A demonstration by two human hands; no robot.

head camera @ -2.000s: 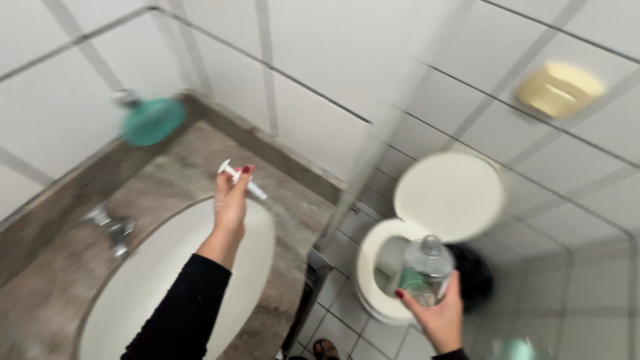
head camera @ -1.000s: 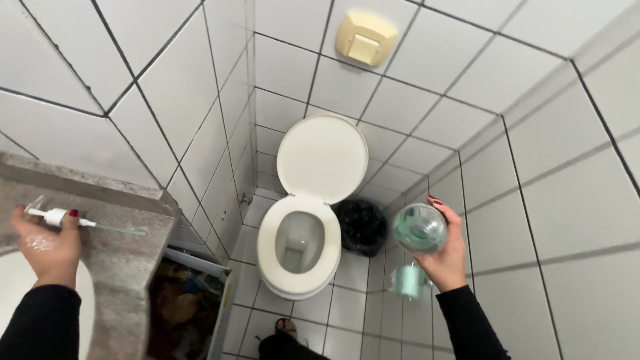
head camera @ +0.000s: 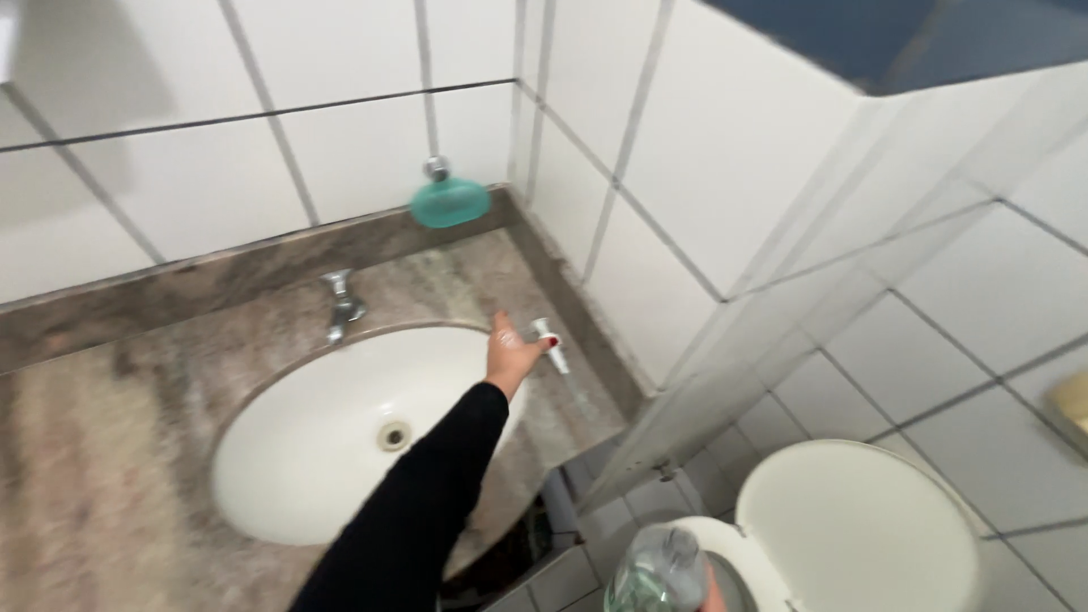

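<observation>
My left hand (head camera: 510, 344) is over the right rim of the white oval sink (head camera: 289, 476), its thumb and fingers around a white pump dispenser top (head camera: 551, 344) whose clear tube points down to the right. White foam or lotion lies on the back of this hand. At the bottom edge, my right hand (head camera: 712, 591) is mostly cut off by the frame and holds a clear plastic bottle (head camera: 659, 569) with no pump on it. Some green shows in the bottle's lower part. The bottle appears in front of the toilet's seat.
A chrome faucet (head camera: 342, 306) stands behind the sink on the stone countertop (head camera: 102, 442). A teal soap dish (head camera: 450, 202) hangs on the tiled wall by the corner. The toilet lid (head camera: 858, 527) is raised at the lower right, beyond the partition wall's edge (head camera: 680, 357).
The view has swung left from the toilet to the sink. The teal object seen below the bottle one second ago is out of view. Each hand still holds its item.
</observation>
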